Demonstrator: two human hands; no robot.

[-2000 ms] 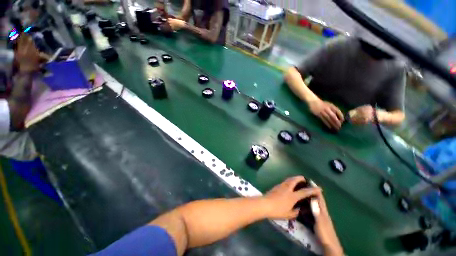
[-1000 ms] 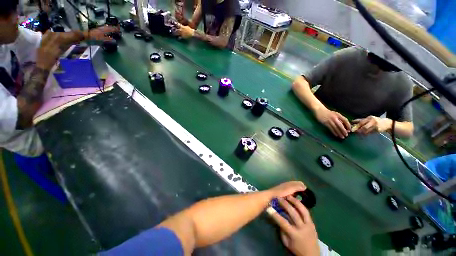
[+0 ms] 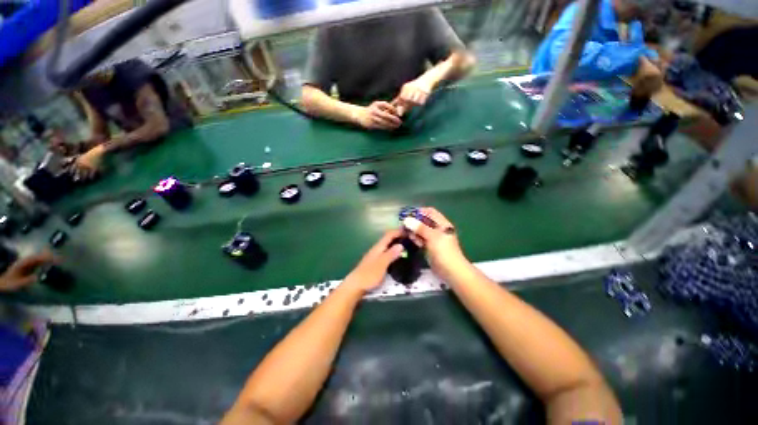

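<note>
A black housing (image 3: 405,270) stands at the white rail in front of me. My left hand (image 3: 380,259) is closed around its upper left side. My right hand (image 3: 435,236) holds a small blue-white circuit board (image 3: 410,216) just above and behind the housing. A pale spot shows at the right fingertips; I cannot tell if it is a separate part. A small green spot shows at the housing's mouth. The fingers hide most of the mouth.
A wired housing (image 3: 245,249) stands on the green belt (image 3: 324,224) at left, with flat black end caps (image 3: 368,179) in a row behind. A board pile (image 3: 723,270) lies at right, loose boards (image 3: 627,292) beside it. Across sits a person (image 3: 378,58). A metal post rises at right.
The view has swung right, bringing the board pile into sight. My right hand now holds a board above the housing. My left hand is now at the housing's left side.
</note>
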